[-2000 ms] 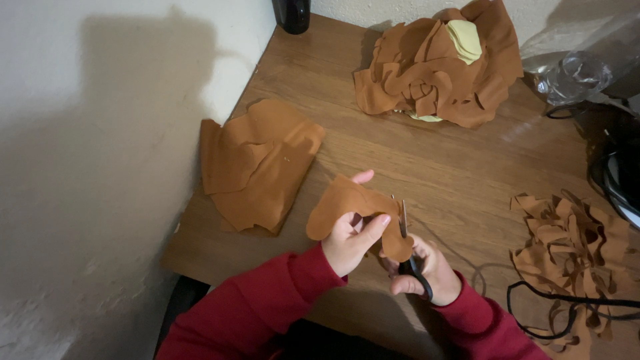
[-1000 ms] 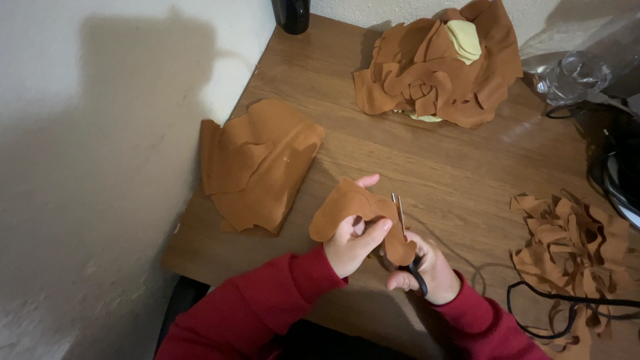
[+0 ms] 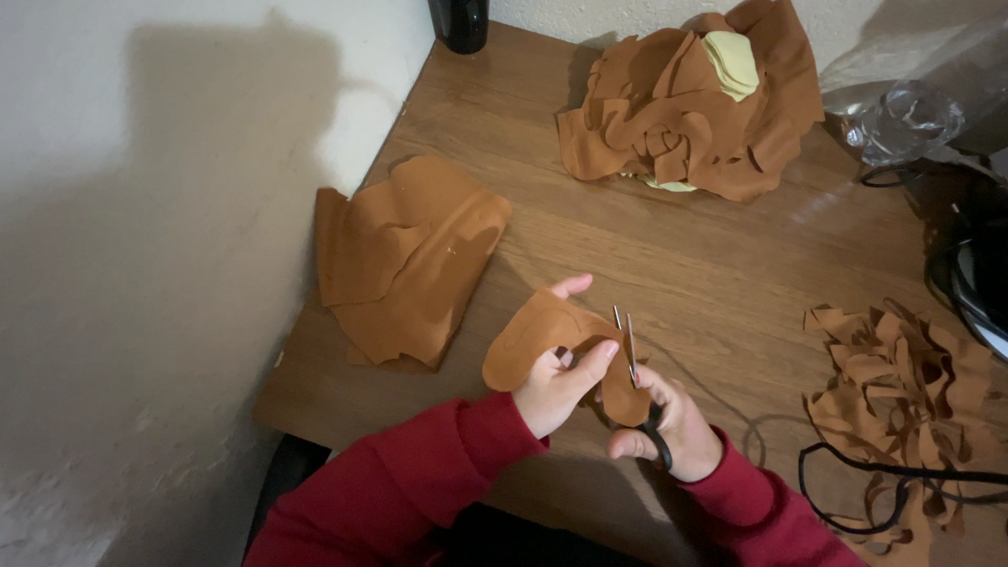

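My left hand [image 3: 561,386] pinches a piece of brown felt-like fabric [image 3: 524,335] between thumb and fingers. A curved line is drawn on the fabric, and one lobe hangs down toward my right hand. Black-handled scissors [image 3: 632,350] are in my right hand [image 3: 676,425], their slightly parted blades pointing away from me at the fabric's right edge. Part of the handles is hidden behind the fabric and fingers. Left of my hands lies a folded stack of brown fabric [image 3: 417,268].
A heap of brown cut pieces [image 3: 693,118] with some pale yellow pieces [image 3: 732,63] lies at the back. Curled brown scraps [image 3: 898,386] and a black cord [image 3: 811,512] are at right, near clear plastic [image 3: 913,118]. A black container [image 3: 461,24] stands by the wall.
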